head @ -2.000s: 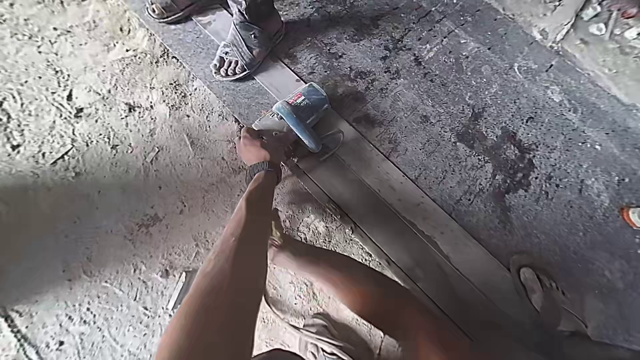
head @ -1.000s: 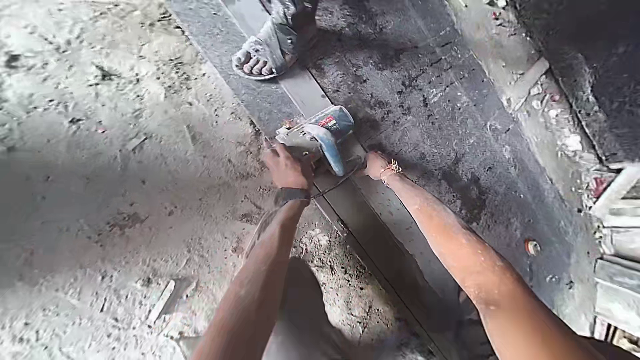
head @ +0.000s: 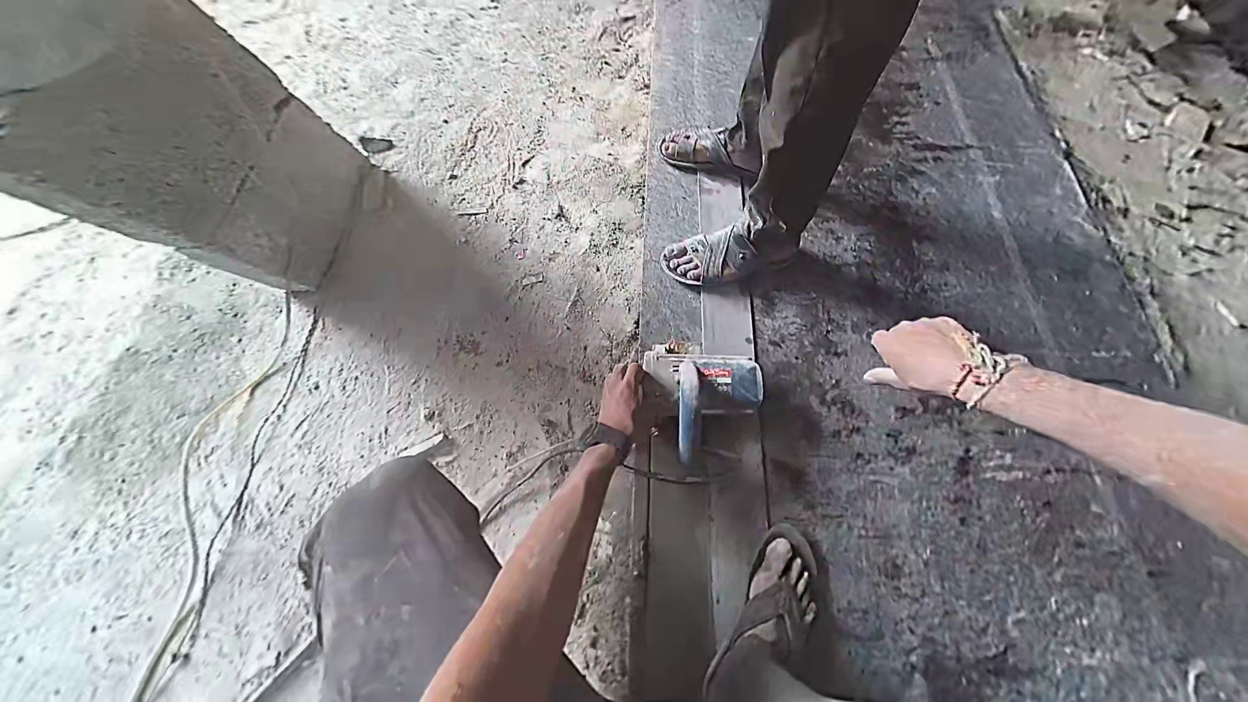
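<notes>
A handheld power cutter (head: 717, 385) with a blue handle and a metal base sits on the dark stone slab (head: 975, 468). Beside its left side is my left hand (head: 621, 398), a dark band at the wrist; its fingers touch the tool's edge, and whether they grip it cannot be made out. Well to the right, over the slab, my right hand (head: 921, 356) holds nothing visible, its fingers partly curled and the thumb apart. A long flat strip (head: 727, 317) runs along the slab, reaching the cutter and passing under another person's sandalled feet.
Another person's legs (head: 819, 107) stand on the slab ahead of the cutter. My sandalled foot (head: 780, 585) rests near the strip. Cords (head: 200, 468) trail over the dusty ground at left, near a concrete block (head: 175, 127). Rubble (head: 1170, 127) lies at upper right.
My right hand, beside the cutter a second ago, is now away from it to the right. My left hand remains at the cutter's side. The view has turned.
</notes>
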